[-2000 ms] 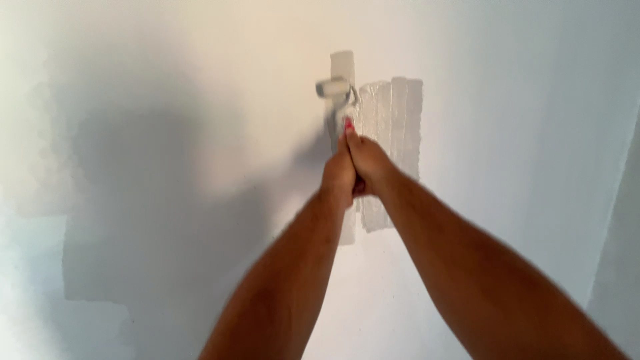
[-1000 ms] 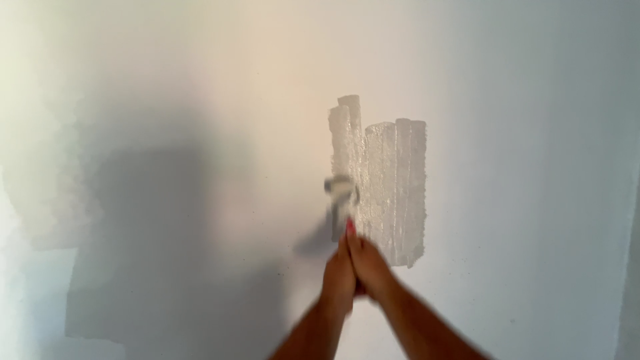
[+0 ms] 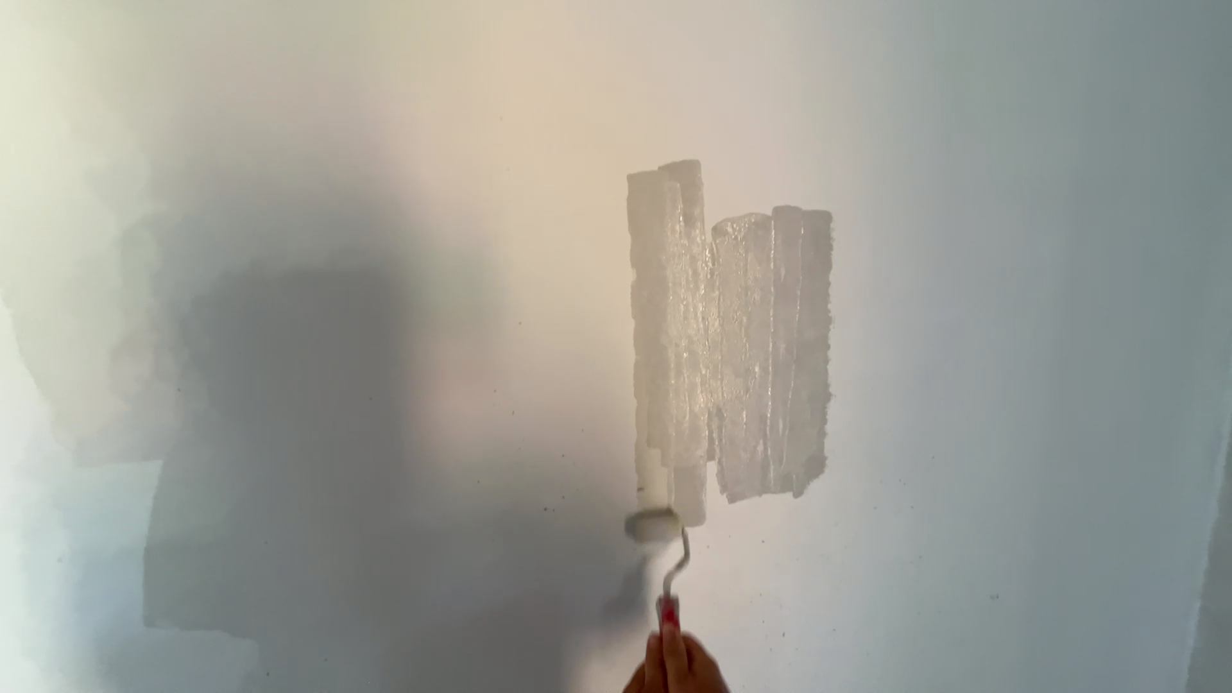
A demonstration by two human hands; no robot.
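Note:
A small paint roller (image 3: 653,526) with a bent metal frame and a red handle (image 3: 668,612) touches the wall (image 3: 962,385) at the lower end of a streak. Both hands are clasped around the handle at the bottom edge of the view, my left hand (image 3: 647,674) on the left and my right hand (image 3: 700,666) on the right. Only the fingers and part of the hands show. Above the roller is a patch of wet greyish paint (image 3: 746,356) in uneven vertical strips, glossy along its ridges, with a narrow notch at its top.
The shadow (image 3: 298,404) of a head and body falls across the left part of the wall. Older patches of a different tone (image 3: 106,385) lie at the far left. A wall edge (image 3: 1203,597) runs down at the lower right. Small dark specks dot the surface.
The roller and both hands have moved down the wall. The painted area has widened on its left side, where another strip now shows. The arms have mostly left the view.

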